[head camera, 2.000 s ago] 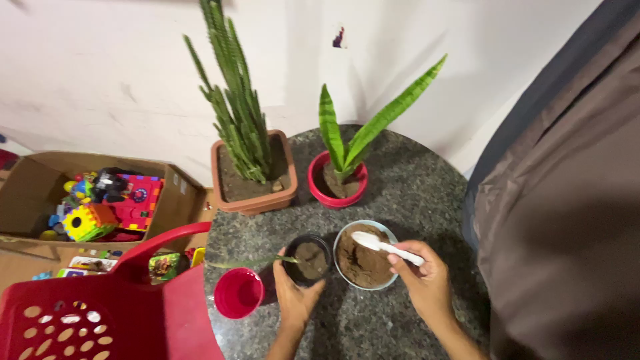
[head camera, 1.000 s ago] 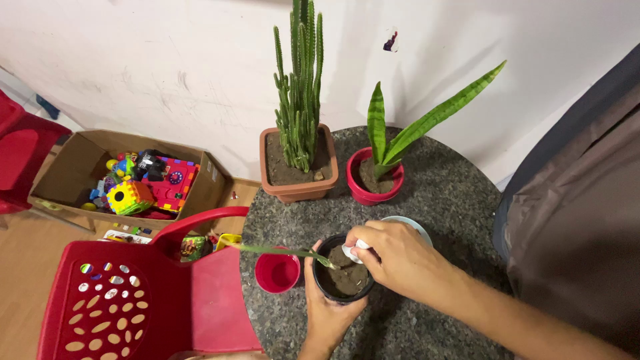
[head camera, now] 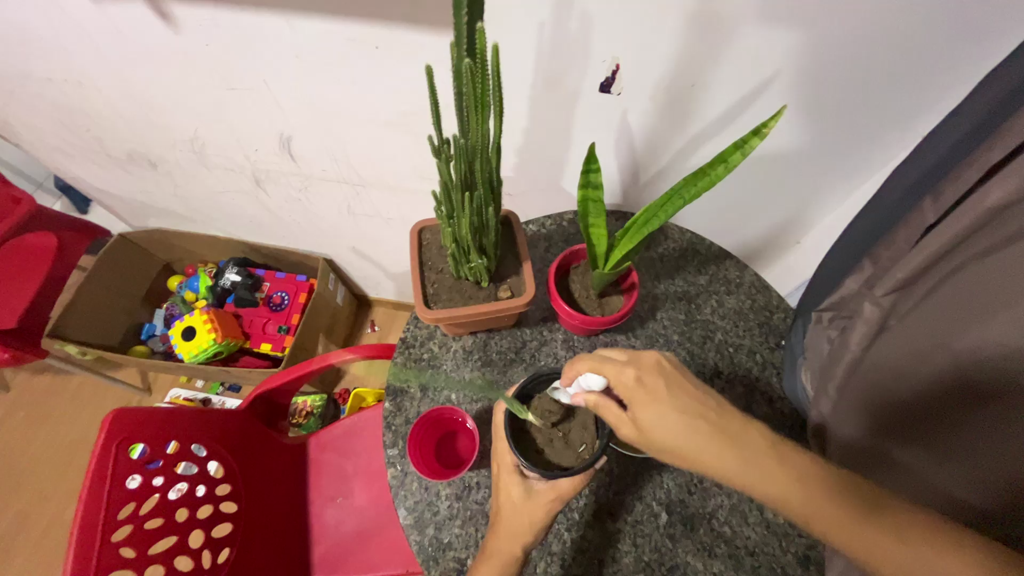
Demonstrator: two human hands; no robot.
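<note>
My left hand (head camera: 532,496) is wrapped around the lower side of a black plastic pot (head camera: 558,472) on the dark granite table. Soil fills the pot, and a thin green plant cutting (head camera: 516,406) leans out of it to the left, its outer part blurred. My right hand (head camera: 632,400) grips a white plastic spoon (head camera: 588,386) over the upper part of this soil. Beneath my right hand, a bowl (head camera: 628,450) is mostly hidden; only its rim shows. An empty pink-red pot (head camera: 444,444) stands left of my left hand.
A cactus in a square terracotta-coloured pot (head camera: 474,316) and a snake plant in a red pot (head camera: 594,322) stand at the table's (head camera: 704,320) back. A red plastic chair (head camera: 272,480) adjoins the left edge. Beyond it is a cardboard box (head camera: 328,312) of toys. Dark fabric (head camera: 920,320) is at right.
My right hand has moved left with the white spoon, from the bowl of soil to the black pot. My left hand stays on the black pot. The view has shifted.
</note>
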